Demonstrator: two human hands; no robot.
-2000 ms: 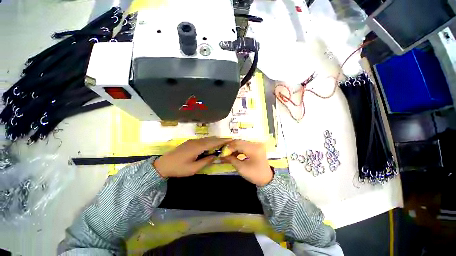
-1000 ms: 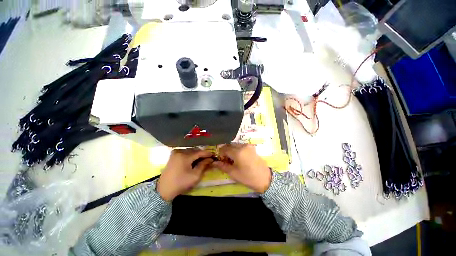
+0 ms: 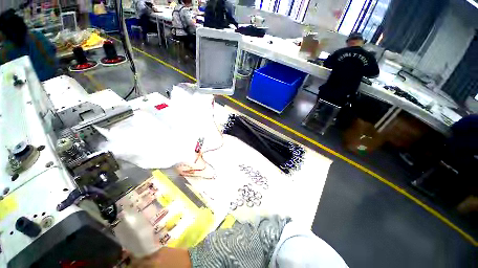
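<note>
My right hand [image 3: 163,258] shows only in part at the bottom edge, blurred, beside the dark front cover of the sewing machine head [image 3: 68,242]. Its fingers are hidden or cut off, so I cannot tell what it holds. My left hand is out of the picture. The yellow-edged work plate [image 3: 195,224] lies right of the head, with small orange and yellow pieces on it. Loose silver D-rings [image 3: 247,197] lie in a cluster on the table. A bundle of black straps with rings at the ends [image 3: 262,142] lies behind them.
A red cord [image 3: 202,170] loops beside white sheeting [image 3: 152,138]. Behind the table stand a grey-framed screen [image 3: 217,62] and a blue bin [image 3: 275,86]. A person in black [image 3: 350,70] sits at another table; more people are farther back.
The view has swung up and to the right, bringing the factory floor into sight. The left hand and the black strap heap have left the picture; the right hand is now at the bottom edge.
</note>
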